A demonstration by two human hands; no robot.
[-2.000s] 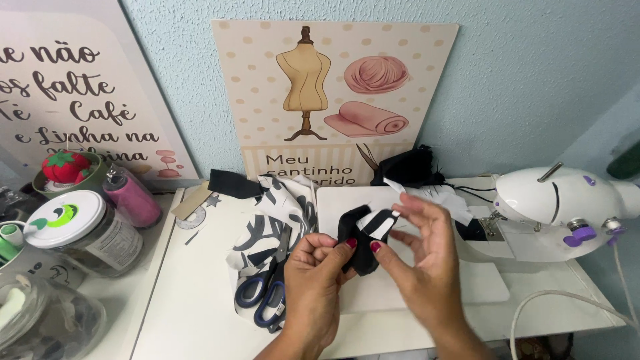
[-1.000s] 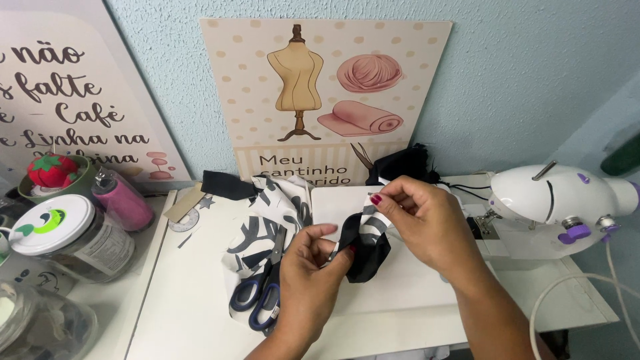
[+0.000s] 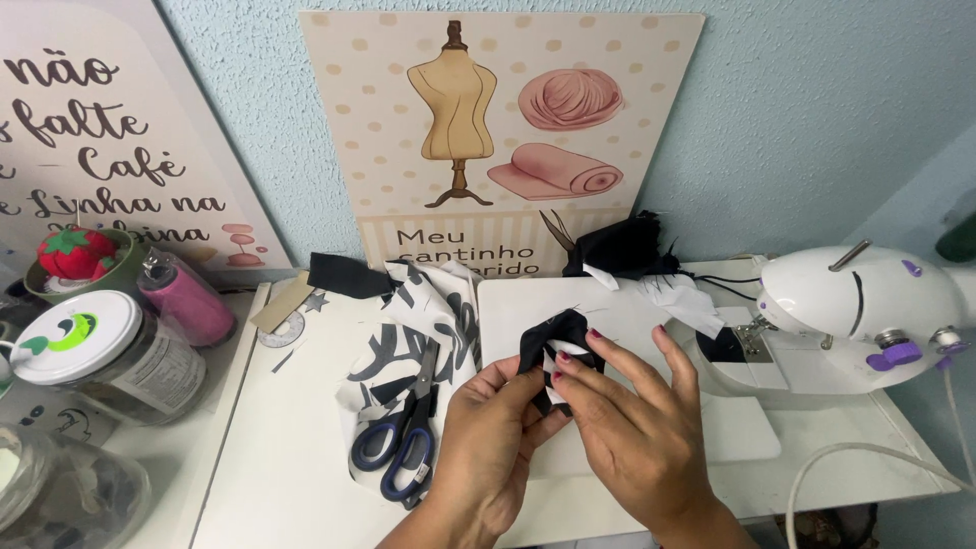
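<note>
A small piece of black fabric point(image 3: 554, 328) with a white inner part is held up above the white table. My left hand point(image 3: 488, 435) grips its left and lower edge between thumb and fingers. My right hand point(image 3: 637, 412) lies against its right side, the index and middle fingertips on the white part, the little finger raised. Scissors with dark blue handles point(image 3: 404, 442) rest on white fabric with a dark print point(image 3: 450, 305), left of my hands. To the right stands a white mini sewing machine point(image 3: 862, 313) with dark cloth near its needle.
Black and white scraps point(image 3: 625, 248) lie at the back beside a printed board point(image 3: 503, 114). At the left are a lidded jar point(image 3: 114, 358), a pink thread cone point(image 3: 187, 297), a tomato pincushion point(image 3: 76, 252) and a clear container point(image 3: 69, 488). A white cable point(image 3: 823, 457) loops at the right.
My right hand has moved down and left from the fabric's upper edge, and its fingers now press on the white part. My left hand keeps its hold.
</note>
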